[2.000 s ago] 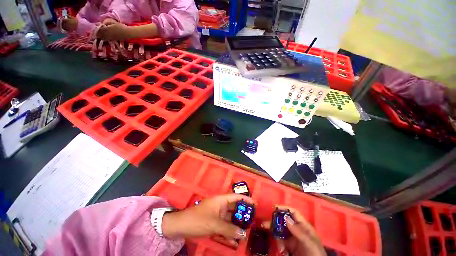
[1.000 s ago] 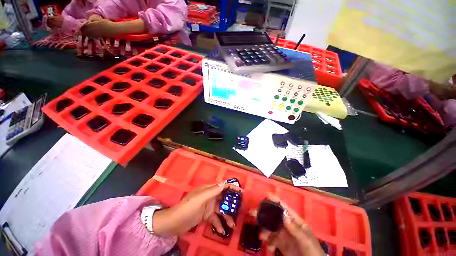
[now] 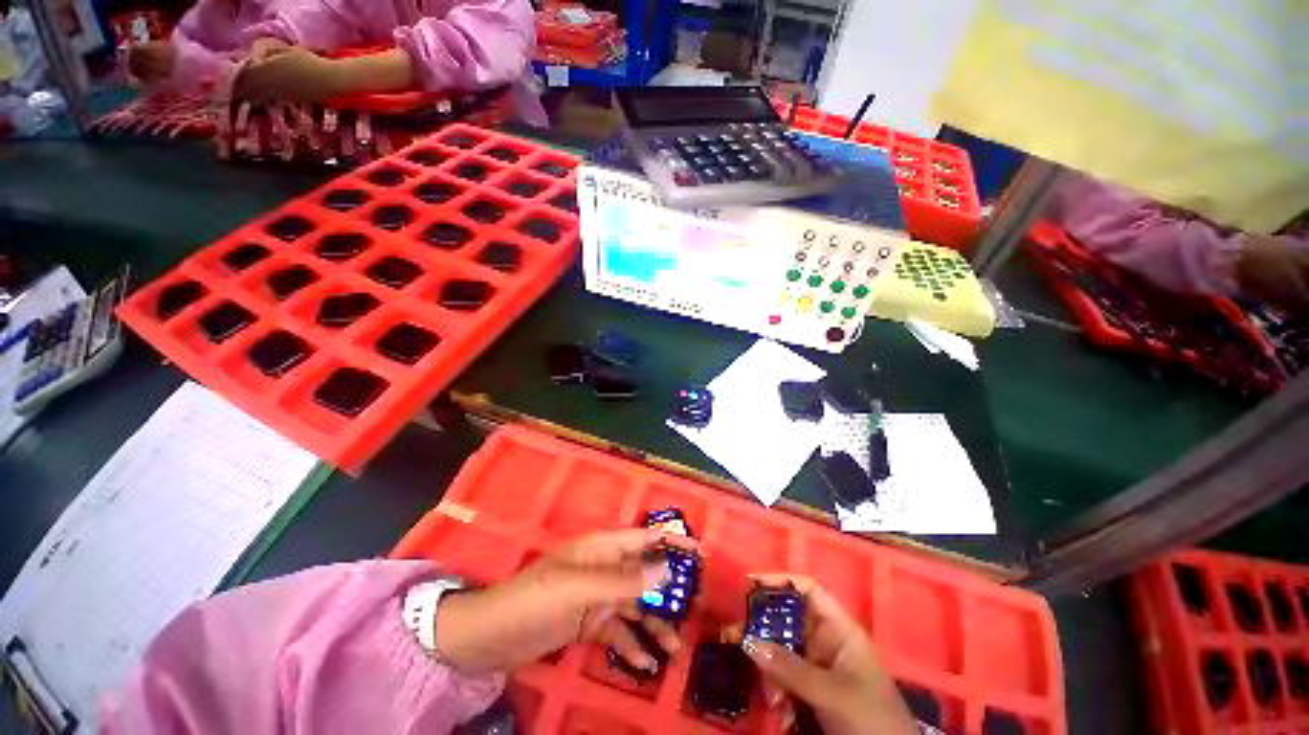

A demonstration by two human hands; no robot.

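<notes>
My left hand (image 3: 553, 596) holds a watch unit (image 3: 669, 582) with a lit icon screen, its thumb on the screen's upper left. My right hand (image 3: 833, 661) holds a second watch unit (image 3: 775, 619), also lit with small icons, its thumb at the lower edge. Both hands are over the near red tray (image 3: 919, 589). A dark watch unit (image 3: 721, 679) lies in a pocket between the hands. Another unit with a lit screen (image 3: 665, 523) shows just beyond my left hand, partly hidden.
A full red tray (image 3: 323, 431) stands at left, a ruled sheet (image 3: 137, 503) below it. White slips (image 3: 761, 445) with dark units lie beyond the near tray. Behind are the bench instrument (image 3: 689, 266) and calculator (image 3: 732, 158). A side tray (image 3: 1148, 632) is at lower right. Co-workers' pink sleeves (image 3: 474, 50) show behind.
The view has shifted slightly. The watch in my right hand, dark a second ago, now faces me with a lit icon screen. My left thumb has moved onto its watch's screen.
</notes>
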